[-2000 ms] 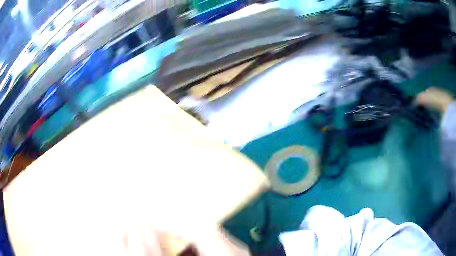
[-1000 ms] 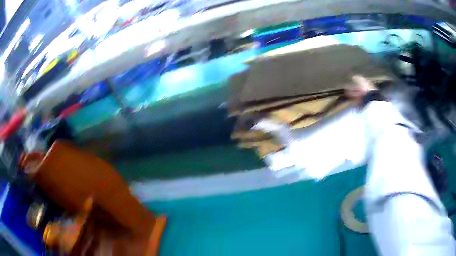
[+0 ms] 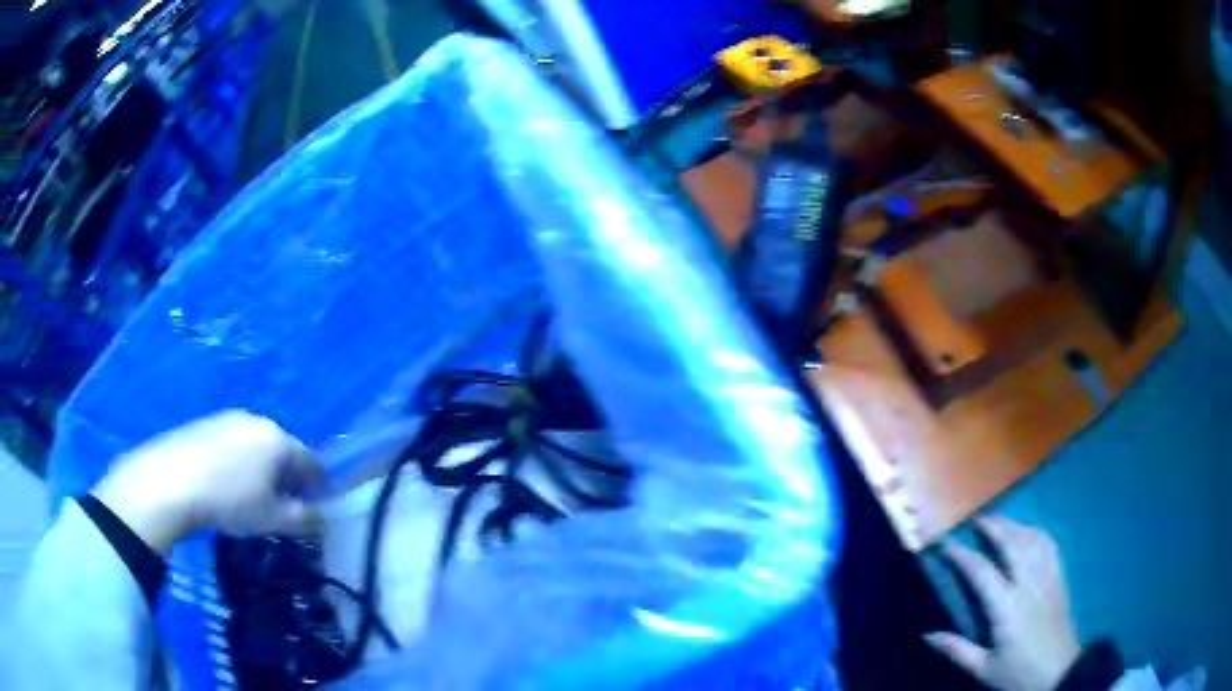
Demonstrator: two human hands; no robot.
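Observation:
A crate lined with a clear-blue plastic bag (image 3: 676,297) fills the middle. Inside it lie looped black cords (image 3: 520,425) and pale sheet material. My left hand (image 3: 237,473) is inside the left part of the crate, with fingers curled and blurred. A dark corded unit (image 3: 277,594) lies just below it; whether my fingers grip it, the bag or nothing is unclear. My right hand (image 3: 1013,607) has its fingers spread and empty, beside the lower corner of an orange-brown fixture (image 3: 1000,405).
A black device with a lit label (image 3: 790,223) stands between the crate and the fixture. A yellow part (image 3: 767,62) is at the top. The green bench (image 3: 1135,500) runs along the right. A blue panel or bin (image 3: 689,41) is beyond the crate.
The view has swung from the bench, tape ring and cardboard stack to the lined crate. The hand that was at the cardboard is no longer there. Both hands now show, left in the crate, right by the fixture.

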